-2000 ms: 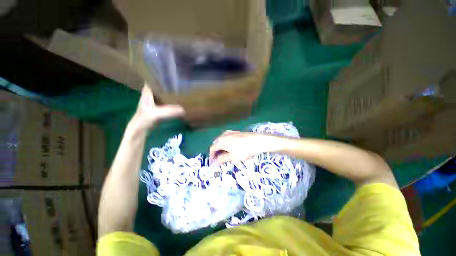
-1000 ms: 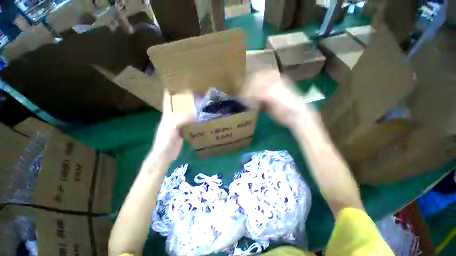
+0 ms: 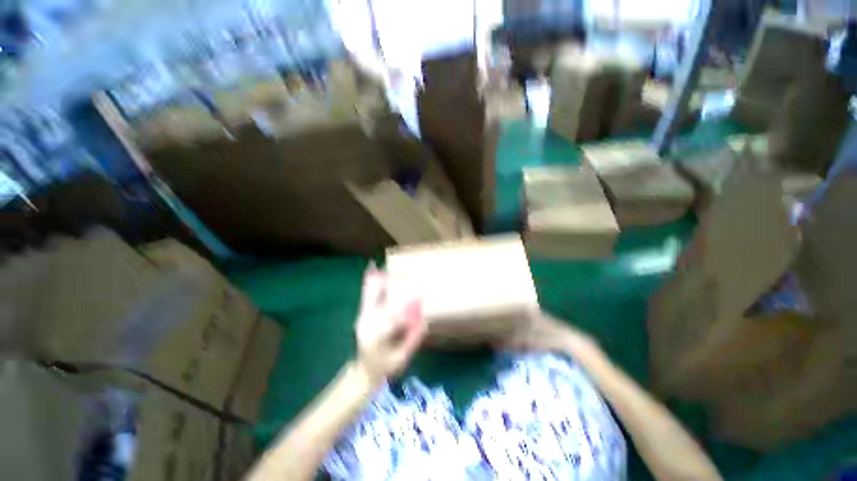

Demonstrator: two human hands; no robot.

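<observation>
A small brown carton (image 3: 462, 282) stands in front of me on the green surface, its top closed and flat. My left hand (image 3: 388, 324) is at its left front corner, fingers raised and apart, blurred. My right hand (image 3: 536, 331) is at its right front corner; blur hides whether its fingers grip the board. White coiled cords (image 3: 550, 418) in clear plastic lie in a heap nearest me, between my forearms, cut off by the lower edge.
Closed cartons (image 3: 568, 211) stand beyond, to the right. Large cartons stand at the left (image 3: 174, 329) and right (image 3: 752, 376), with a dark strap across the left ones. A tall carton wall is behind at the left. A metal post (image 3: 681, 80) rises at the upper right.
The carton's tall lid has come down and its top is closed, hiding the dark bagged product. My right hand has moved down to the carton's front corner. The view has tilted upward.
</observation>
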